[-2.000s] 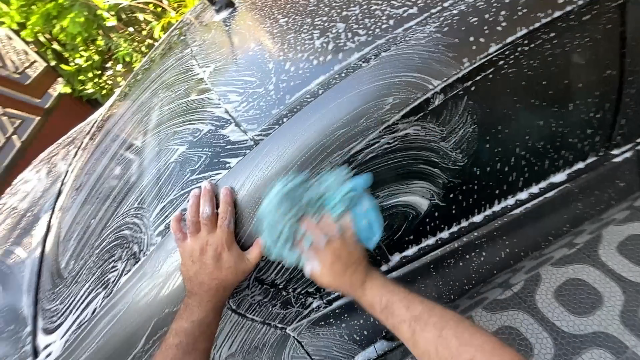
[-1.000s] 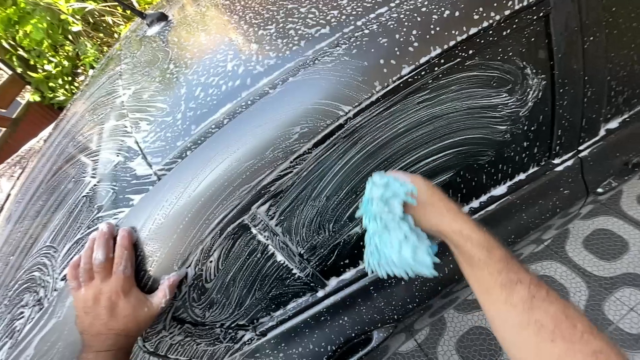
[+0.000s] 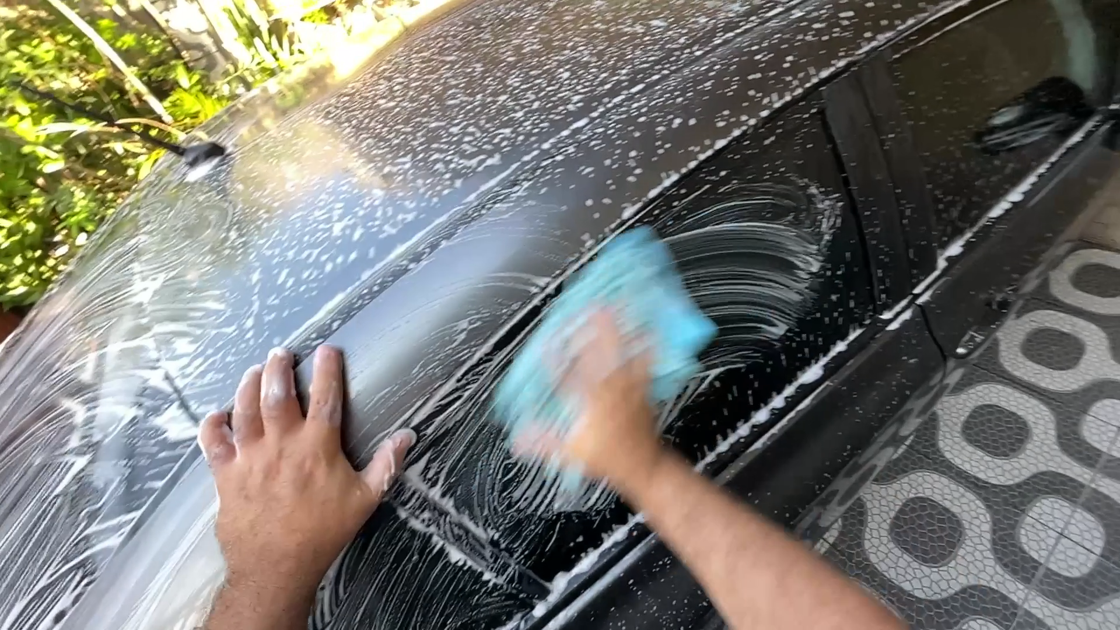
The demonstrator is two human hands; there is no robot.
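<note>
A light blue microfiber wash mitt or cloth (image 3: 647, 280) lies against the soapy rear side window (image 3: 761, 254) of a dark car, blurred by motion. My right hand (image 3: 604, 394) presses on it with spread fingers; whether they grip it cannot be told. My left hand (image 3: 293, 446) rests flat on the car's body pillar (image 3: 437, 315) beside the window, holding nothing, with suds on its fingertips. Curved streaks of foam mark the glass on both sides of the cloth. White foam drops dot the roof (image 3: 542, 96).
A roof antenna (image 3: 203, 154) stands at the upper left, with green plants (image 3: 52, 175) behind it. The side mirror (image 3: 1037, 114) shows at the upper right. Below the door handle (image 3: 971, 339), patterned grey and white floor tiles (image 3: 1006, 437) run along the car.
From one second ago, the blue cloth under my right hand has moved from the window's lower edge up onto the glass. My left hand remains on the car's body. The view has shifted.
</note>
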